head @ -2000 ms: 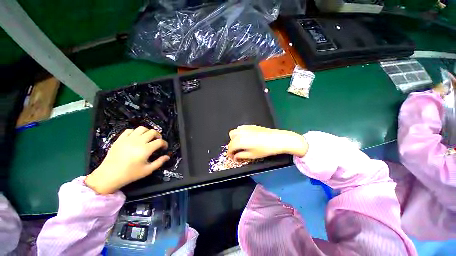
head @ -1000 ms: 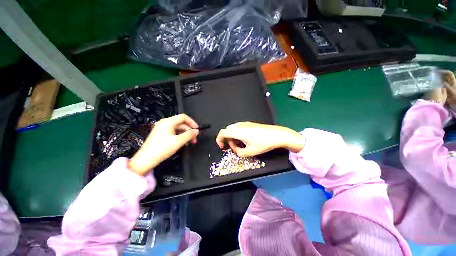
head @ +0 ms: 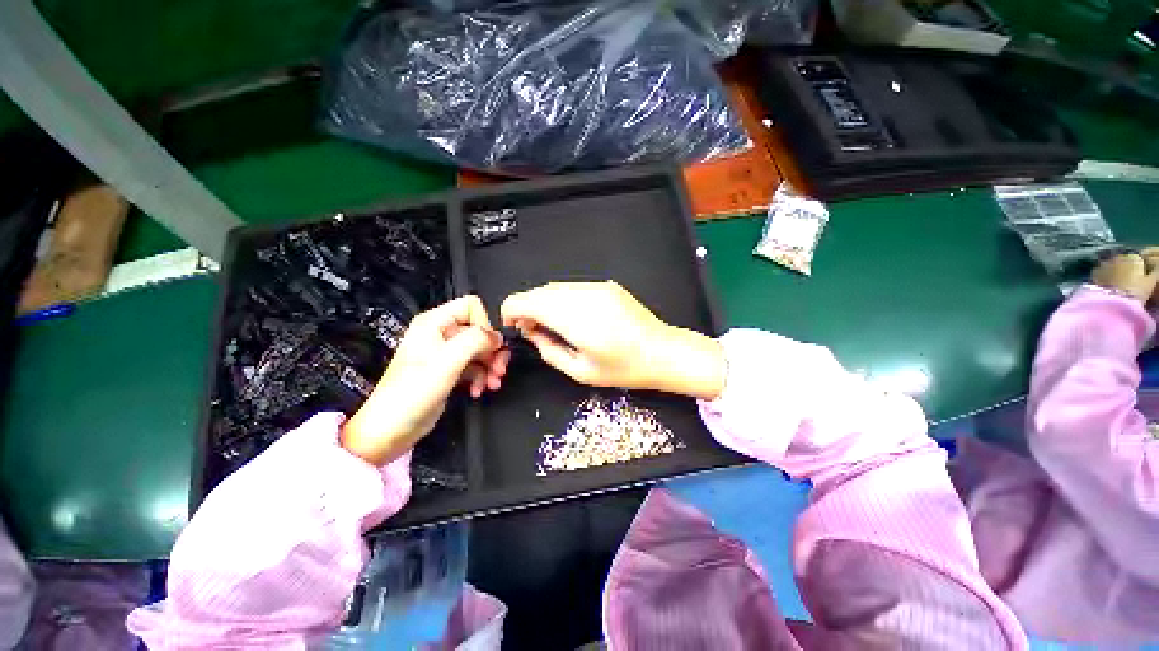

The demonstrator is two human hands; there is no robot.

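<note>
My left hand (head: pixel 439 363) pinches a small black plastic part (head: pixel 511 336) above the divider of the black tray (head: pixel 465 274). My right hand (head: pixel 591 333) meets it from the right, fingertips at the part; whether they hold a tiny insert cannot be seen. A loose heap of black parts (head: pixel 318 286) fills the left compartment. A pile of tiny pale inserts (head: pixel 608 436) lies at the near end of the right compartment. A small group of black parts (head: pixel 492 225) sits in its far left corner.
A large clear bag of black parts (head: pixel 534 89) lies behind the tray on an orange-brown board (head: pixel 731 186). A small zip bag (head: pixel 791 230) and a black case (head: pixel 909 121) are to the right. A neighbour's hand (head: pixel 1126 274) is by clear sheets (head: pixel 1052 221) at far right.
My left hand has moved from the heap to the divider with a black part. My right hand has risen from the pale pile to meet it. The neighbour's clear sheet has shifted.
</note>
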